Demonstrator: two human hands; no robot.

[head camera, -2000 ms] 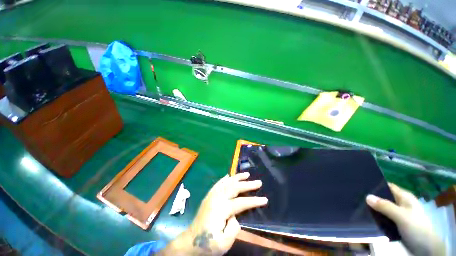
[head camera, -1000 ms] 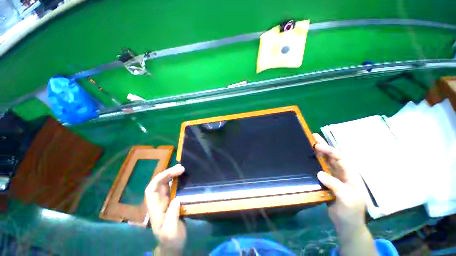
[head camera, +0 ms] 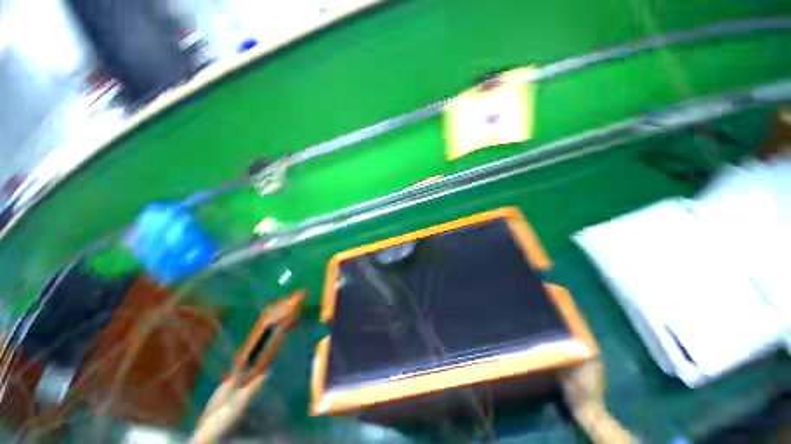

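Observation:
The picture is blurred. A glossy black panel lies in the orange-brown top rim of a wooden housing in front of me. My left hand grips the near end of the loose wooden frame, left of the housing. The frame looks narrow, tilted up from the bench. My right hand is at the housing's front right corner, just below the rim. Its fingers are blurred and partly hidden, so its grip is unclear.
White sheets are stacked at right. A brown housing with dark units stands at far left, near a blue bag. A yellow card hangs on the rail. A dark upright shape, too blurred to identify, is at upper left.
My left hand has let go of the housing's left side and taken hold of the loose frame, now tilted. My right hand has moved down to the front right corner. The view has shifted.

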